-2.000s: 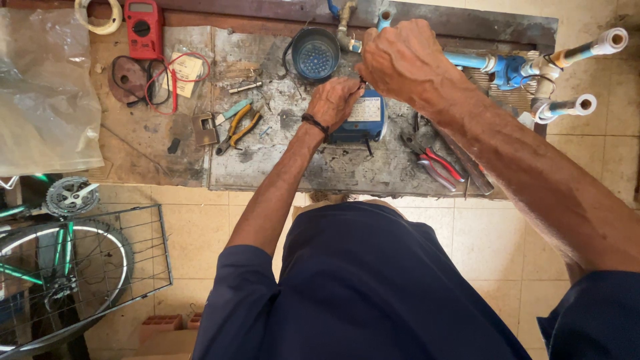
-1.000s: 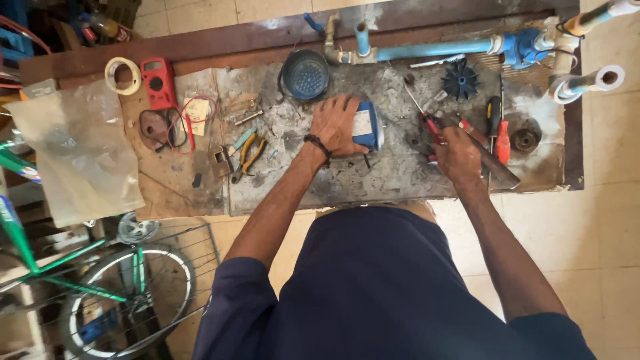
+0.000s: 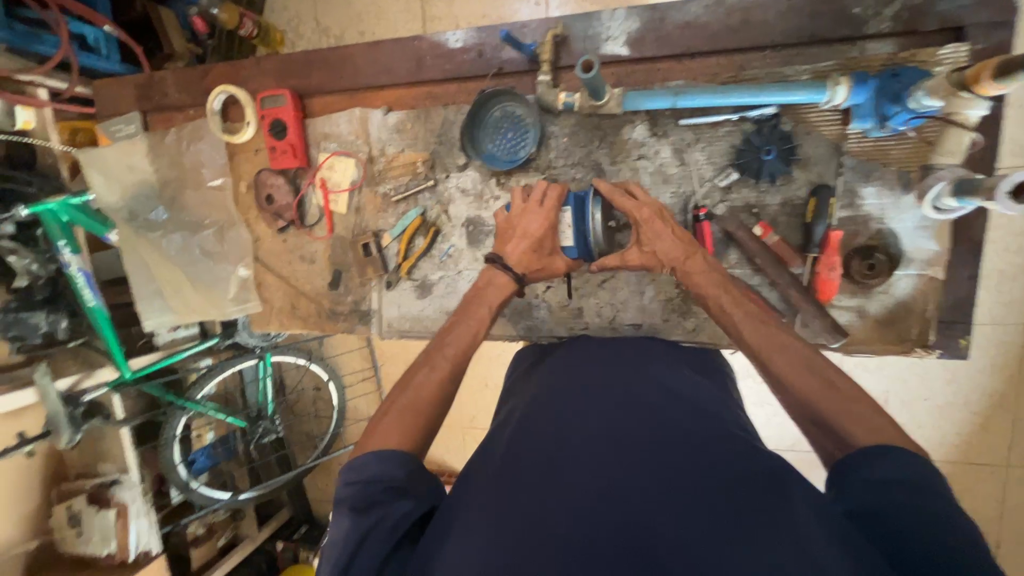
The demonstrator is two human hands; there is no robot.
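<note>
A blue motor body [image 3: 578,226] with a round metal end lies on the stained bench covering at the middle. My left hand [image 3: 532,232] grips its left part, fingers over the top and thumb at the near side. My right hand [image 3: 650,232] curves around the metal end on the right, thumb and fingers spread to its two sides. Behind the motor sits a round dark-blue cover with a grille [image 3: 502,130]. A black fan impeller [image 3: 766,152] lies to the back right. Red-handled pliers [image 3: 702,230] are just right of my right hand.
Yellow-handled pliers [image 3: 418,246], a red multimeter [image 3: 282,128] and a tape roll [image 3: 232,114] lie left. At right are a metal bar [image 3: 780,276], a black screwdriver [image 3: 818,220], a red screwdriver [image 3: 830,264] and a round part [image 3: 870,264]. A blue pipe [image 3: 724,97] runs along the back.
My right hand has moved left from the tools on the right to the motor's metal end. My left hand stays on the motor. The view has shifted since the oldest frame.
</note>
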